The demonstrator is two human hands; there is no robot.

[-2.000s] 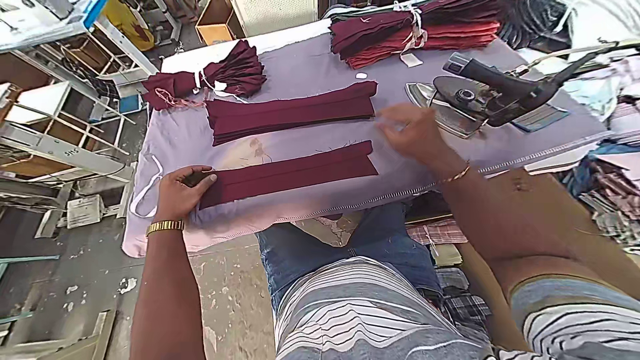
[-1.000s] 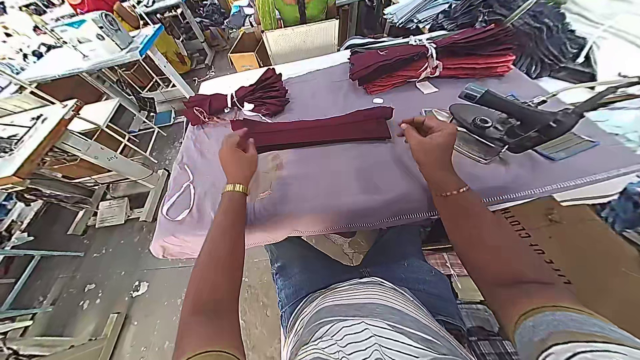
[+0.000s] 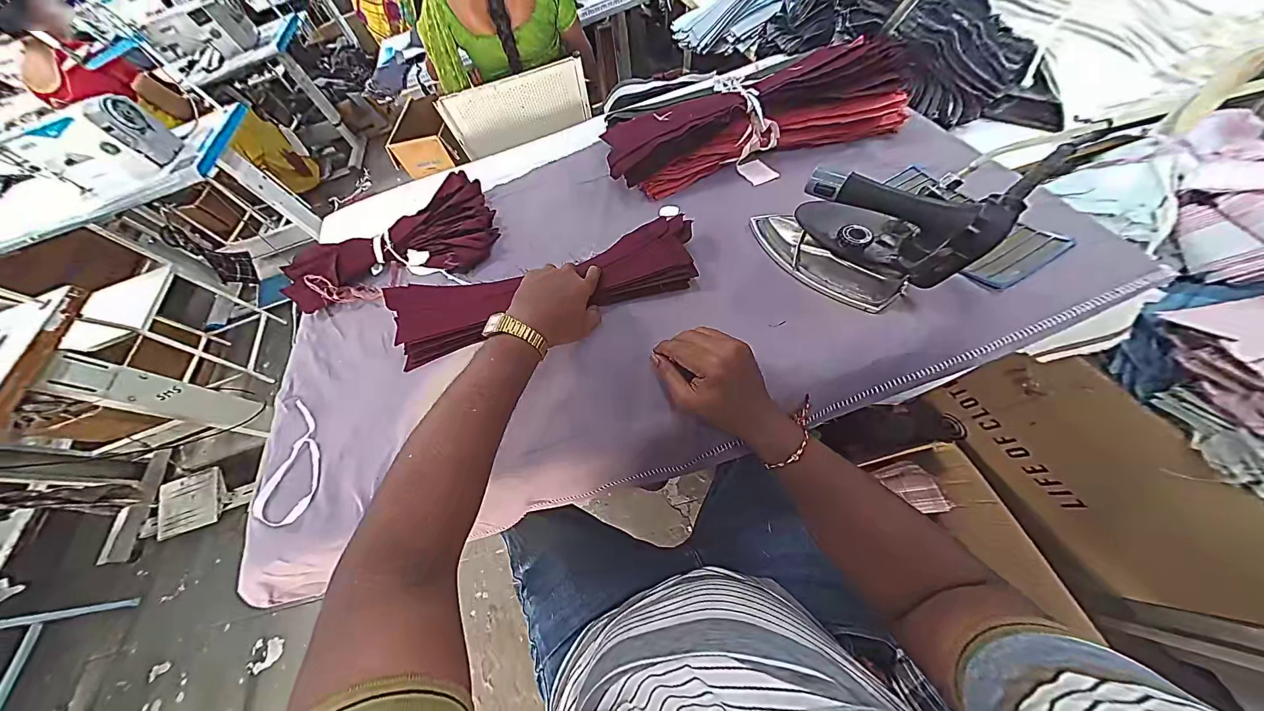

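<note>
My left hand point(image 3: 558, 304) grips the middle of a stack of maroon fabric strips point(image 3: 647, 262), which fans out at both ends on the lilac cloth of the ironing table point(image 3: 632, 425). Beside it at lower right, my right hand point(image 3: 713, 380) is held over the cloth with curled fingers; no fabric shows in it. A tied maroon bundle point(image 3: 444, 227) lies behind the stack at the left. Farther back is a larger tied bundle of maroon and red pieces point(image 3: 770, 118). An iron point(image 3: 869, 237) rests at the right, its soleplate edge visible.
A loop of white tape point(image 3: 296, 474) lies at the table's left end. A cardboard box point(image 3: 1116, 494) stands below the right edge, near piled garments point(image 3: 1200, 365). Sewing machines point(image 3: 133, 128) stand at upper left. A person in green point(image 3: 499, 39) and a person in red point(image 3: 84, 79) are beyond.
The single strip at the table's front in the oldest frame no longer lies there. My left hand has moved onto the stack, now bunched in the middle; my right hand has come nearer my body.
</note>
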